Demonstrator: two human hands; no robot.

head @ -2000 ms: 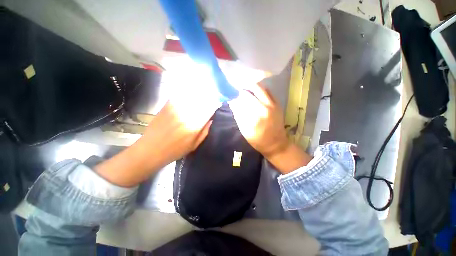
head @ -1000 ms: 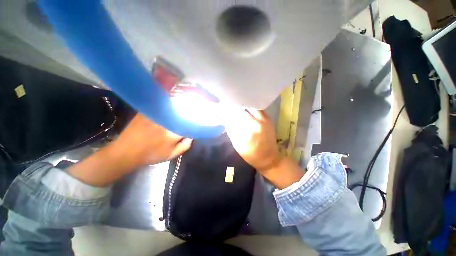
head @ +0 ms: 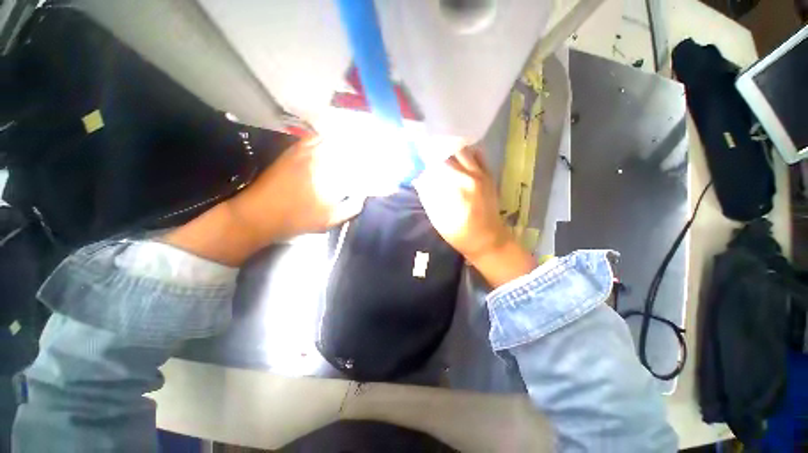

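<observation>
A black rounded bag panel with a small yellow tag lies in front of the sewing machine, its upper end in the lamp's glare. A zipper shows along its left edge. My left hand is at the panel's upper left, fingers washed out by the light. My right hand rests on the panel's upper right edge, fingers bent at the glare. The needle and stitching are hidden by the white light. Whether either hand grips the fabric is not clear.
A blue hose hangs across the machine head. Large black bag bodies lie at left. Right of the needle area are a yellow-edged strip, a grey plate and a looped black cord. Black pouches and a tablet are far right.
The hose and machine head shift in view with the camera. Since one second ago, my left hand has moved up and right, closer to the needle area. The panel sits slightly higher in view.
</observation>
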